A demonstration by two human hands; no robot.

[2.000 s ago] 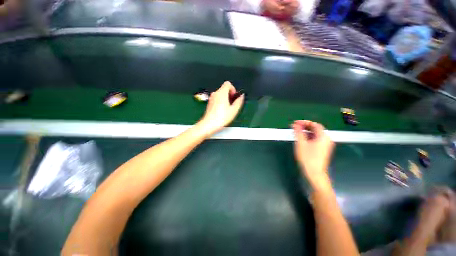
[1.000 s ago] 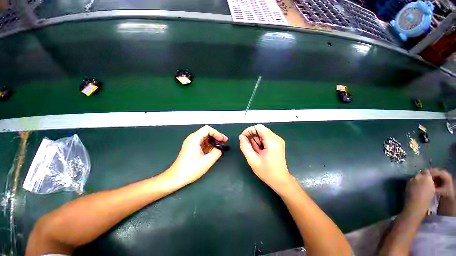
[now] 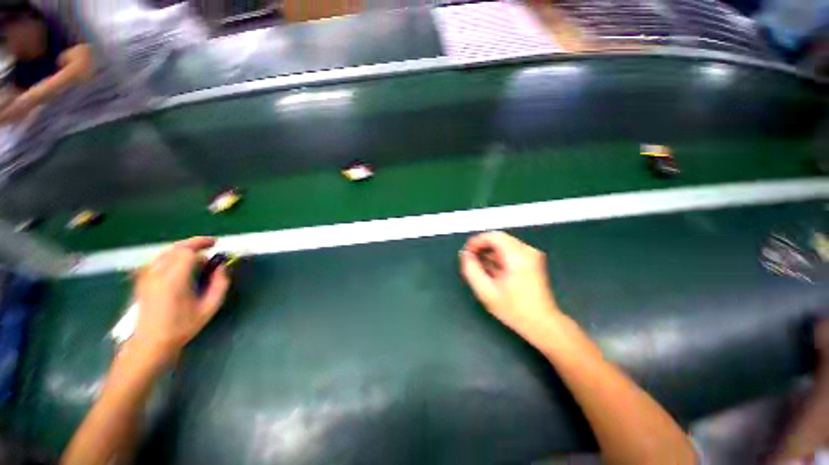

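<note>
My left hand [image 3: 177, 295] is at the left, beside the white edge strip, and holds a black housing [image 3: 211, 271] with a bit of yellow at its outer end, between thumb and fingers. My right hand [image 3: 509, 277] is near the middle, just on the near side of the strip, with its fingers curled together. Something small and dark shows inside the curl, too blurred to name. The palm side of both hands is partly hidden.
The white edge strip [image 3: 409, 227] crosses the view. Several black units with yellow or white parts, one at the right [image 3: 661, 160], lie on the green belt [image 3: 564, 177]. Small metal parts [image 3: 787, 258] lie at the right. A person [image 3: 41, 64] sits at the upper left.
My left hand has moved left with the black housing, away from my right hand, and now covers much of the plastic bag. The view has turned left and is blurred.
</note>
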